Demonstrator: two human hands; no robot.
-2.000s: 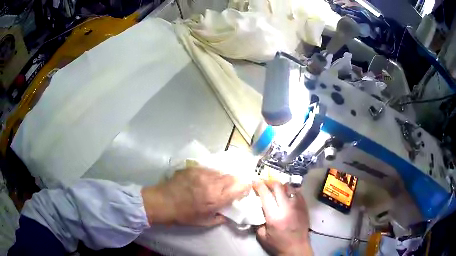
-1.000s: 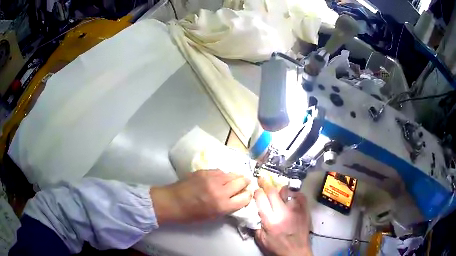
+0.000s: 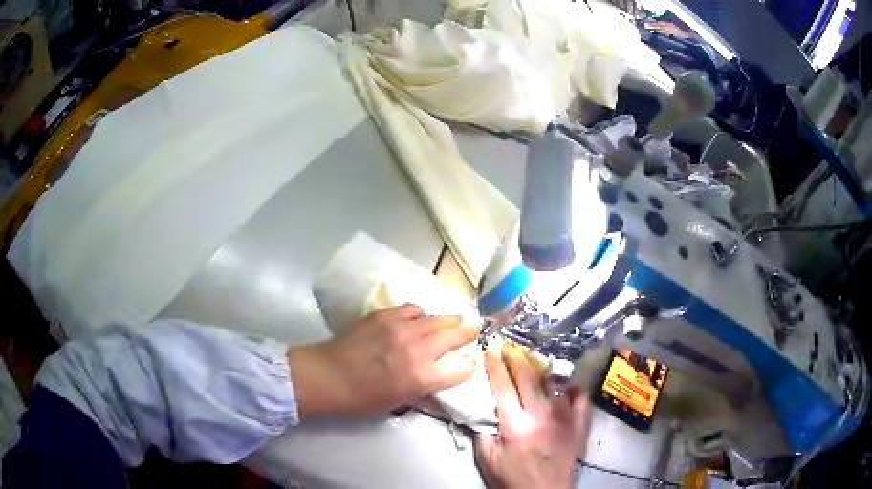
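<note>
A small cream-white cut panel (image 3: 361, 271) lies bunched on the table at the needle, under both hands. My left hand (image 3: 387, 358) grips the panel just left of the needle, with its fingertips together on the cloth. My right hand (image 3: 531, 425) lies at the right edge of the panel, its fingers stretched forward beside the presser foot (image 3: 496, 336). Whether its fingers pinch the cloth cannot be told. The needle point is hidden by glare and fingers.
A large cream-white cloth (image 3: 182, 181) spreads at left. A narrow folded strip (image 3: 430, 177) runs to the machine from a crumpled heap (image 3: 478, 72). The machine head (image 3: 708, 248), its lamp (image 3: 551, 205) and a small orange-screened display (image 3: 631, 385) are at right.
The view has shifted slightly. My left hand has moved from over the panel's middle to its near part, uncovering more cloth behind it. My right hand has stayed beside the presser foot.
</note>
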